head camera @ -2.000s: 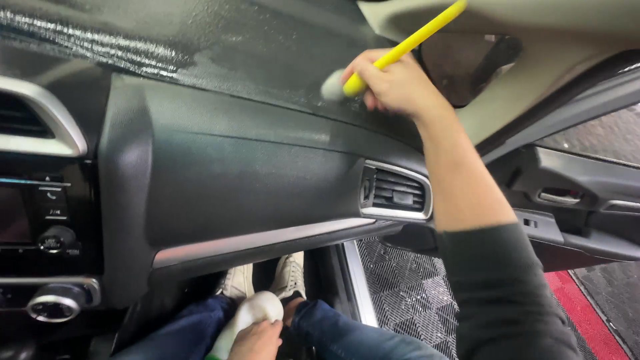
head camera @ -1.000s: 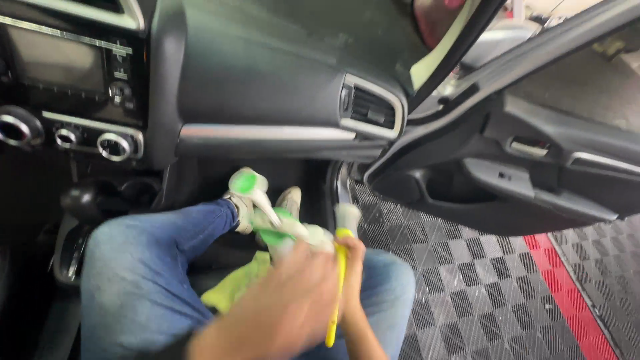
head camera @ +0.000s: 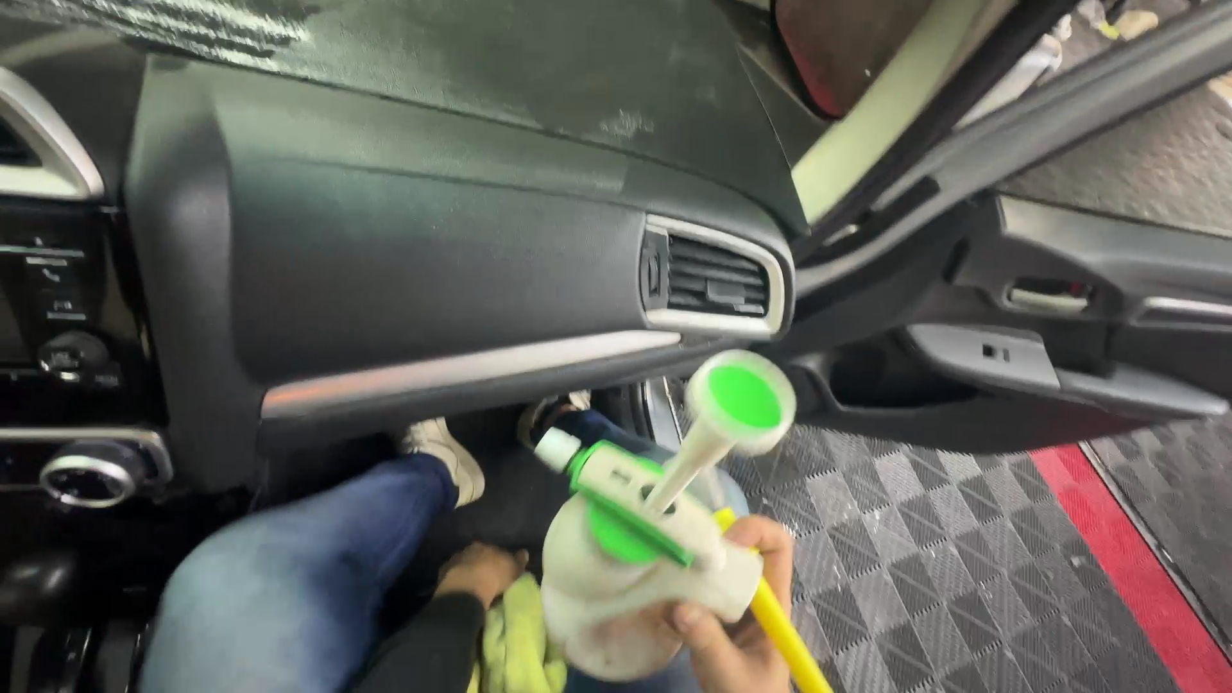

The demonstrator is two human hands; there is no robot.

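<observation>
A white pump sprayer bottle (head camera: 616, 616) with green parts, a white nozzle and a raised pump handle (head camera: 741, 399) is held up by my right hand (head camera: 736, 616). The same hand grips the yellow handle of a brush (head camera: 784, 626); its pale bristles are mostly hidden behind the sprayer. Lower and to the left, my left hand (head camera: 484, 570), below a dark sleeve, is at the upper edge of a yellow-green cloth (head camera: 520, 635). Its fingers are partly hidden, so whether it grips the cloth is unclear.
A car dashboard (head camera: 433, 260) spans the view, with whitish wet streaks (head camera: 221, 24) on top and an air vent (head camera: 717, 274) at its right end. The open door (head camera: 962, 356) is at the right, above grey floor tiles (head camera: 914, 539). My legs are below the dash.
The brush was at the dashboard top two seconds ago; it is now low beside the sprayer, both in my right hand. My left hand has moved from the sprayer to the cloth.
</observation>
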